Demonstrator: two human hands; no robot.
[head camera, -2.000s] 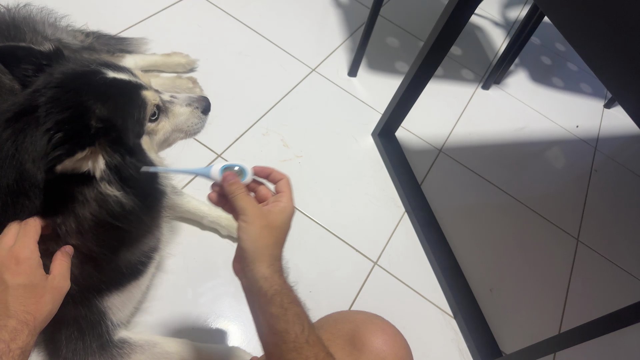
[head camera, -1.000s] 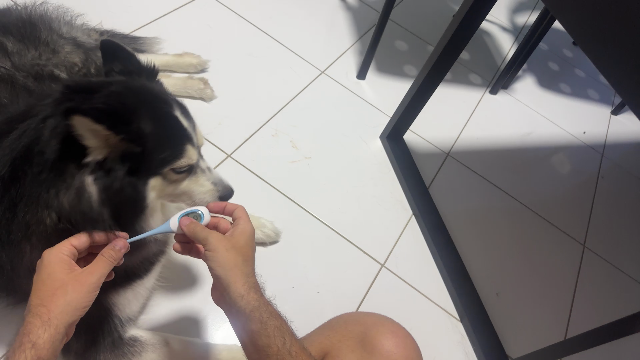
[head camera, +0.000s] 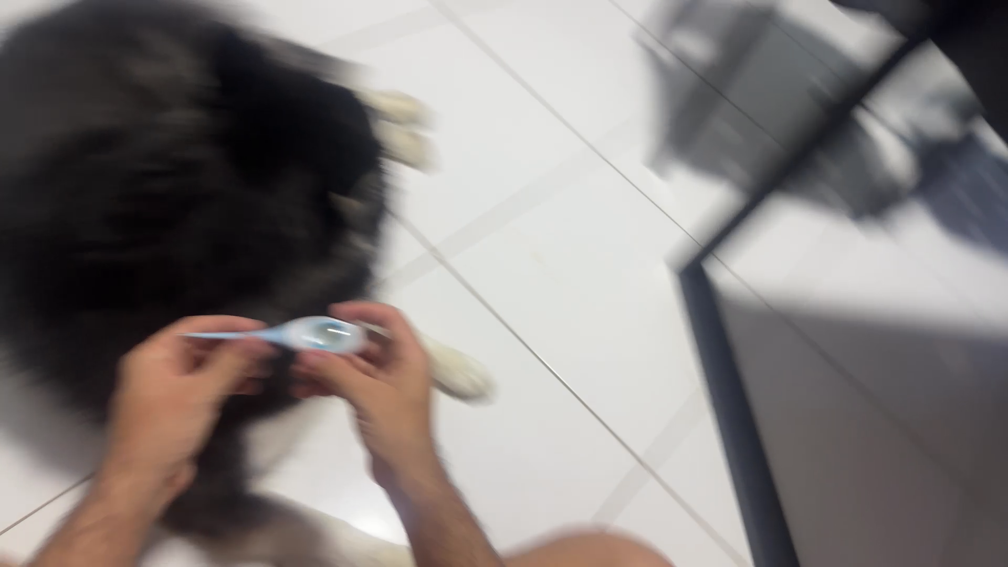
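A blue and white digital thermometer (head camera: 324, 335) lies level between my two hands, its small display facing up. My right hand (head camera: 378, 366) grips the wide display end. Around the thin blue stem are the thumb and fingers of my left hand (head camera: 193, 370), with the tip poking out to the left. Behind and under both hands lies a black and white dog (head camera: 189, 189), blurred, its face turned out of sight. One pale front paw (head camera: 461, 374) reaches out on the floor to the right of my right hand.
White floor tiles (head camera: 543, 260) with thin dark joints spread under the dog. A black metal frame (head camera: 732, 417) stands on the right, with dark furniture at the upper right corner and shadows on the floor. My bare knee (head camera: 591, 551) shows at the bottom edge.
My left hand was on the dog's fur two seconds ago; it has come to the thermometer's stem and holds it. The dog's head has turned away from where its snout showed. The view has shifted and blurred.
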